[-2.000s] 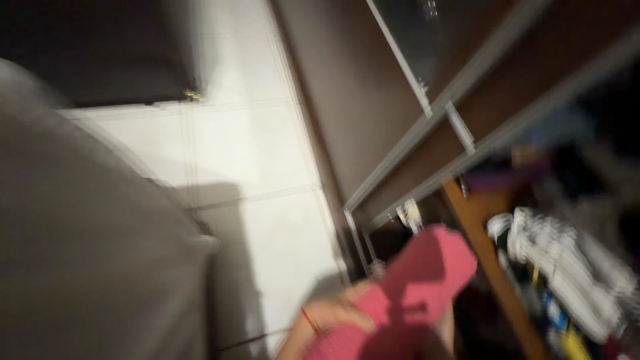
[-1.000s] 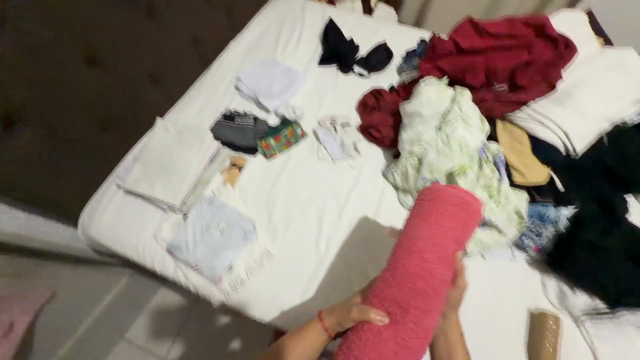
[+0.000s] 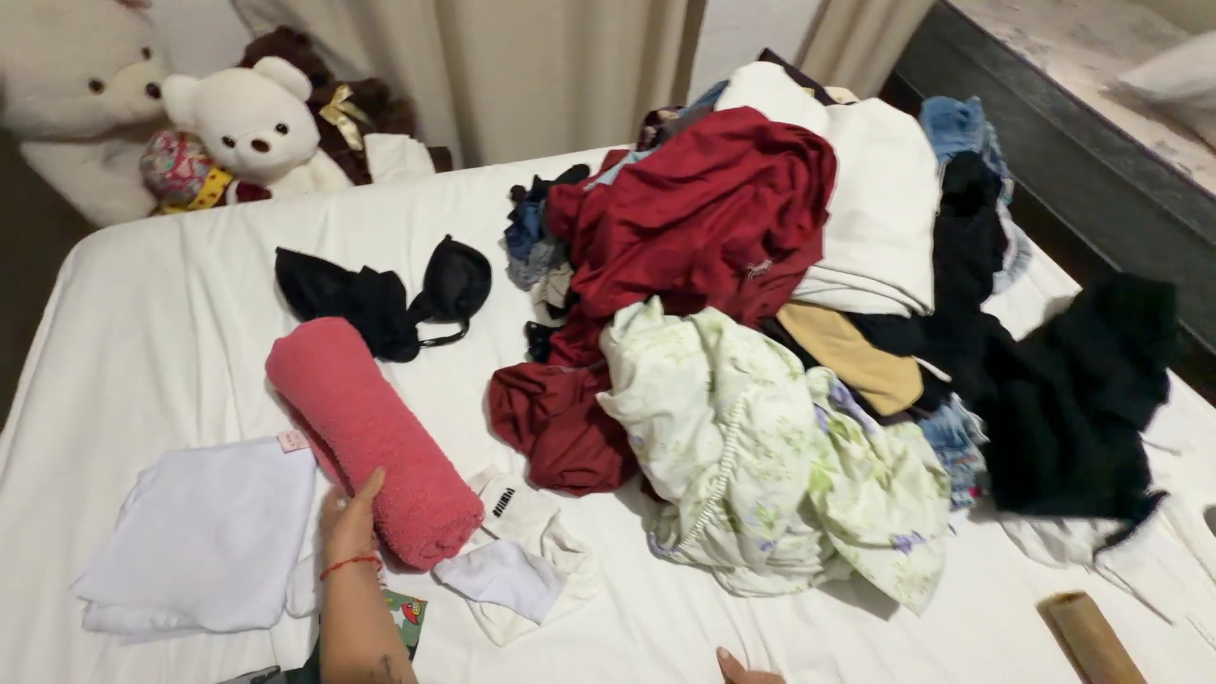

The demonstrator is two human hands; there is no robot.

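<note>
A rolled pink towel (image 3: 375, 442) lies on the white bed sheet, between a folded white cloth (image 3: 204, 537) and pale socks (image 3: 527, 560). My left hand (image 3: 351, 518), with a red cord at the wrist, rests against the towel's lower left side, thumb on top; whether it grips is not plain. Only some fingers of my right hand (image 3: 749, 669) show at the bottom edge, over the sheet; the rest is out of view. A black bra (image 3: 380, 294) lies just beyond the towel.
A heap of clothes covers the bed's right half: a dark red garment (image 3: 703, 218), folded white fabric (image 3: 883, 209), a green floral cloth (image 3: 722, 427) and black garments (image 3: 1073, 399). Stuffed bears (image 3: 261, 128) sit past the far edge. A brown roll (image 3: 1092, 636) lies at lower right.
The pink towel, held between both hands a second ago, now lies on the bed near the bra. My right hand has come away from it. The view has swung from the floor to the bed.
</note>
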